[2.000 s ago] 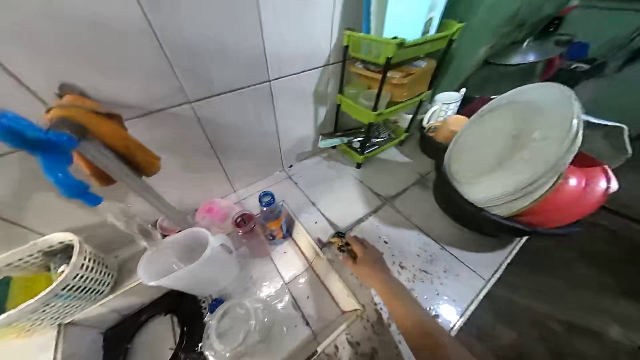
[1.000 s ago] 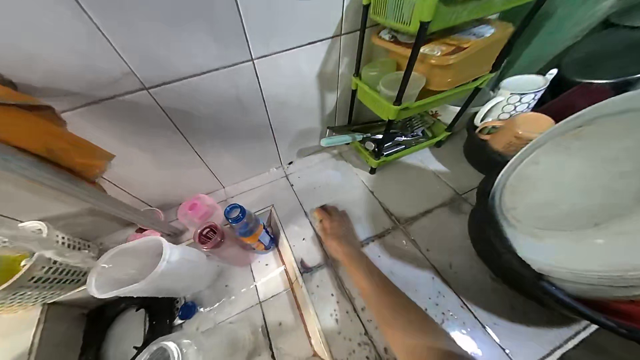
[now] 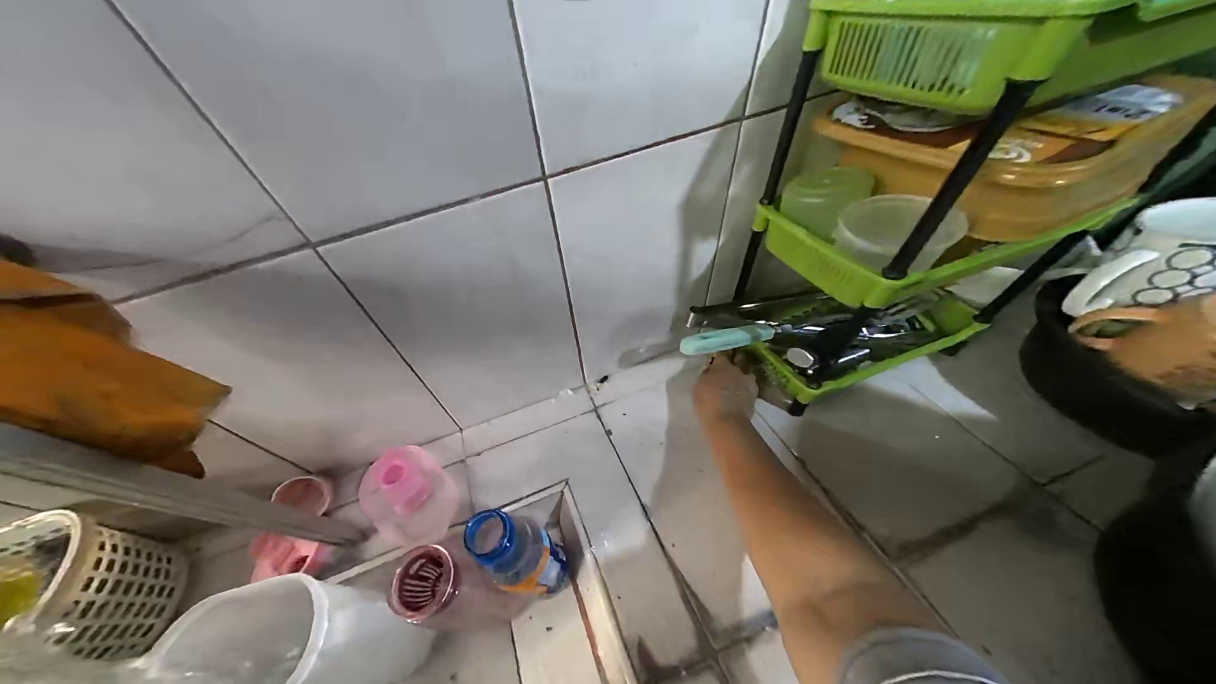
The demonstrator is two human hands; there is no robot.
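My right hand reaches to the tiles by the wall, at the left corner of a green plastic rack. Its fingers are partly hidden beneath the light blue handle of a utensil that juts from the lowest tier; whether they hold anything cannot be seen. Other metal utensils lie on that tier. A blue-rimmed plastic bottle and a pink-rimmed container stand left of my forearm, near a low tiled ledge. My left hand is out of view.
At the lower left are a white plastic tub, a cream perforated basket, a pink lidded container and a grey pipe. An orange cloth hangs above. On the right, an orange mug and a patterned mug sit by black pots.
My right hand has moved from the open tiles beside the ledge to the wall at the rack's corner. Dark scraps at the fingers two seconds ago are not visible there now. The view has moved closer.
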